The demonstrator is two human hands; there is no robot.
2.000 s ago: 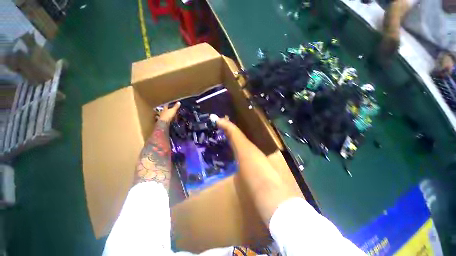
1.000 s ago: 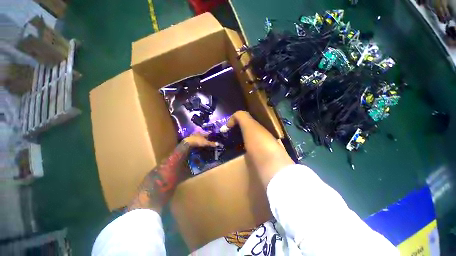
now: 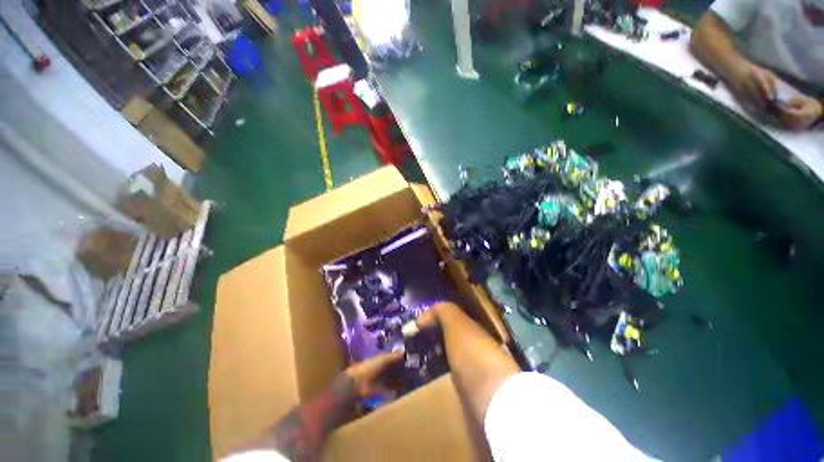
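A brown carton (image 3: pixel 253 352) stands open in front of me. Inside it lies a dark, purplish, shiny box liner (image 3: pixel 417 262) with small black adapter housings (image 3: pixel 379 293) on it. My left hand (image 3: pixel 375 370) and my right hand (image 3: pixel 434 327) are both inside the carton, over the near part of the liner and close together. A white finger cover (image 3: pixel 410 328) shows on my right hand. The fingers are blurred, and I cannot tell whether either hand holds a housing.
Right of the carton, circuit boards (image 3: pixel 657 271) and tangled black cables (image 3: pixel 560 280) lie on the green bench (image 3: pixel 578 397). A blue poster corner (image 3: pixel 781 438) shows at lower right. A person's hands (image 3: pixel 777 104) are at the white-topped bench opposite. Red stools (image 3: pixel 343 104) and a pallet (image 3: pixel 154 271) stand beyond.
The view has tilted up, so carton and board pile sit lower. Over the two seconds both hands have moved to the carton's near part. The housings on the liner lie differently.
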